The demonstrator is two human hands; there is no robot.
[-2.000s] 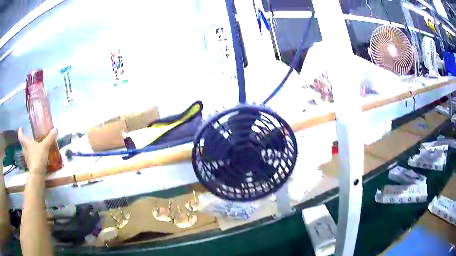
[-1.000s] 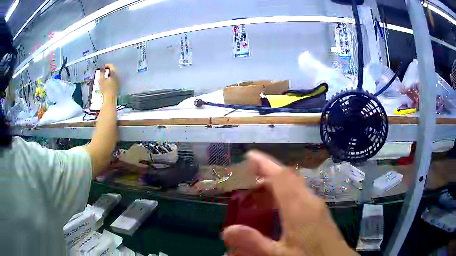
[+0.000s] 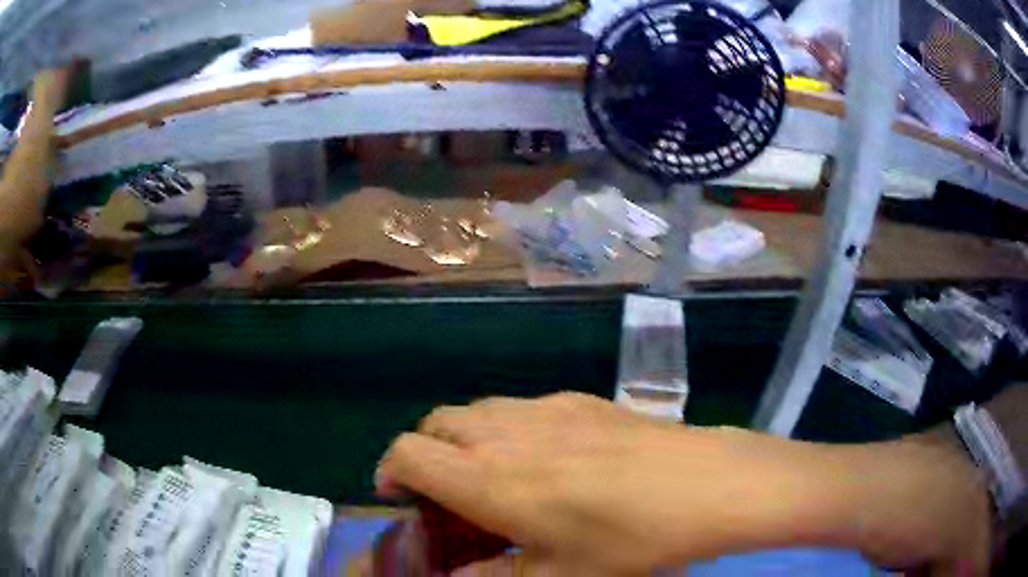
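My right hand [image 3: 541, 479] reaches in from the right edge, back of the hand up. Its fingers are curled over a dark red object [image 3: 451, 539] at the bottom edge, which looks like a bottle cap; most of it is hidden under the palm. A small blurred skin-coloured patch lies just left of it at the bottom edge; I cannot tell if it is my left hand. A blue mat [image 3: 778, 564] shows below my right forearm.
White printed cartons [image 3: 265, 535] stand packed at lower left. The green conveyor belt [image 3: 338, 361] carries white boxes [image 3: 652, 355]. A white post [image 3: 840, 237] and black fan [image 3: 684, 90] stand ahead. Another person's arm [image 3: 28, 169] is at upper left.
The view has turned down, away from the shelf and bottle seen earlier. My right hand, blurred and upright one second ago, now lies flatter over the dark red object, lower down.
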